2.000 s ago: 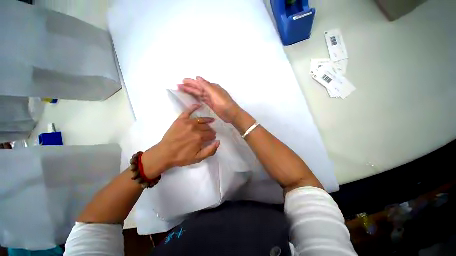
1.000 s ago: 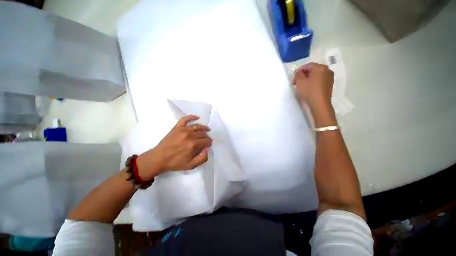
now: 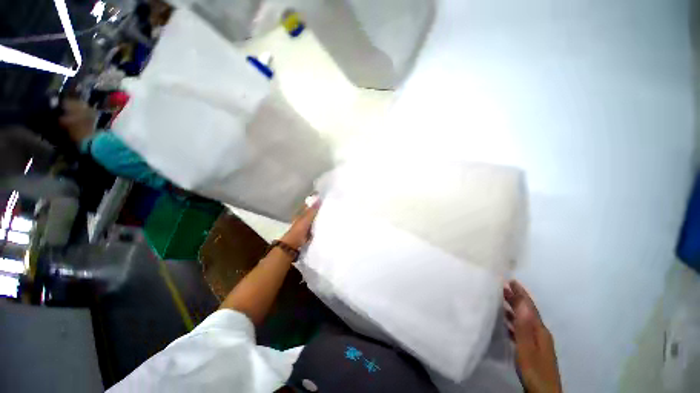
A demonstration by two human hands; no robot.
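A white paper-wrapped bag lies in front of me, over the stack of white paper. My left hand is at the left end of the wrapped bag, its fingers partly hidden behind the edge. My right hand is at the bag's right side, fingers against the paper. The two hands hold the bag between them. No bare part of the bag shows through the wrapping. The view is tilted and somewhat blurred.
Other wrapped bags stand at the left and at the top. A yellow and blue item lies between them. The blue tape dispenser is cut off at the right edge. A green bin and a person's teal sleeve show at left.
The view has swung left. My right hand has come from beside the tape dispenser to the bag's right side. My left hand has moved from the folded paper to its left end. The bag is turned.
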